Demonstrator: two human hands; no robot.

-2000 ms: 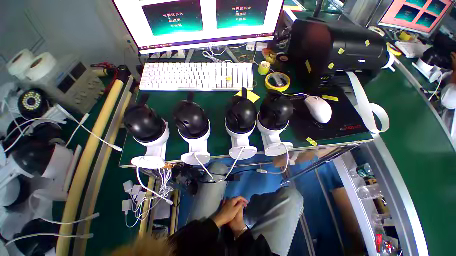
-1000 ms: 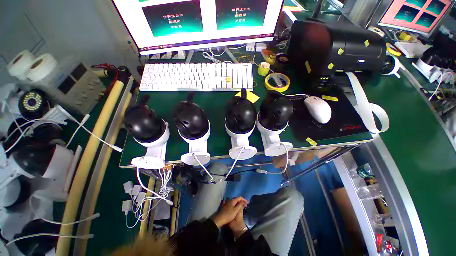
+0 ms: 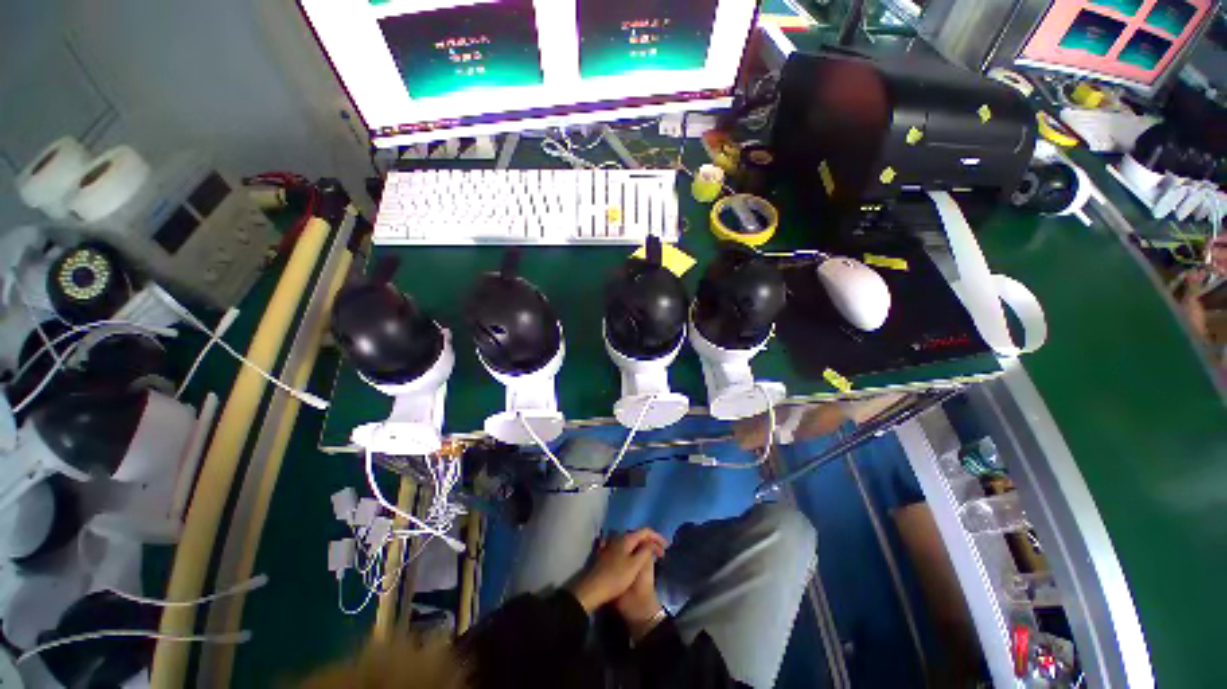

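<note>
My left hand (image 3: 612, 571) and my right hand (image 3: 642, 598) are clasped together over my lap, holding nothing. A band shows at the right wrist. Several PTZ cameras with black ball heads and white arms stand in a row along the bench's front edge: the leftmost (image 3: 386, 330), one beside it (image 3: 514, 323), another (image 3: 646, 312) and the rightmost (image 3: 740, 302). No lit lens face shows on them. White cables hang from their feet. The monitor (image 3: 538, 113) shows dark green pictures with small red text.
Behind the cameras are a white keyboard (image 3: 525, 206), yellow tape roll (image 3: 744, 220), mouse (image 3: 854, 294) and black machine (image 3: 928, 132). White connectors (image 3: 343, 555) hang at left. Jumbled cameras (image 3: 94, 424) lie beyond yellowish rails (image 3: 249, 431). A metal-edged green worktable (image 3: 1144, 404) curves right.
My hands and the row of cameras have not moved. At the neighbouring station on the far right, a camera beside the black machine has turned and another person's hand has moved.
</note>
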